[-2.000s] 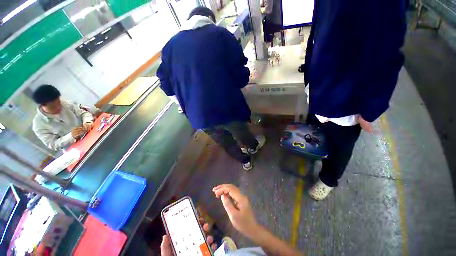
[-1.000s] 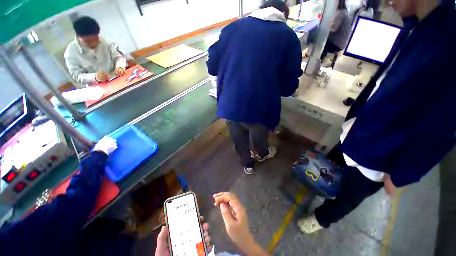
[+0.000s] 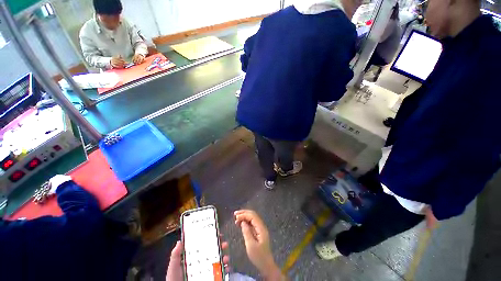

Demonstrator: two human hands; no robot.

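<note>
A smartphone with a lit white screen and an orange patch at its lower right stands upright at the bottom centre. My left hand holds it from behind, the thumb at its left edge and fingertips at its right edge; the palm is hidden by the phone and the lower part is cut off by the frame. My right hand is raised just right of the phone, not touching it. It is empty, with fingers bent; the gaps between them are hard to make out.
A blue tray with metal parts at one end lies on the green bench. A gloved hand is beside parts on a red mat. Two people in dark blue stand ahead and right. Another sits across. A stool stands on the floor.
The view has turned and shifted. The neighbour's gloved hand has moved from the blue tray to the red mat, and metal parts now show in the tray. My left hand still holds the phone.
</note>
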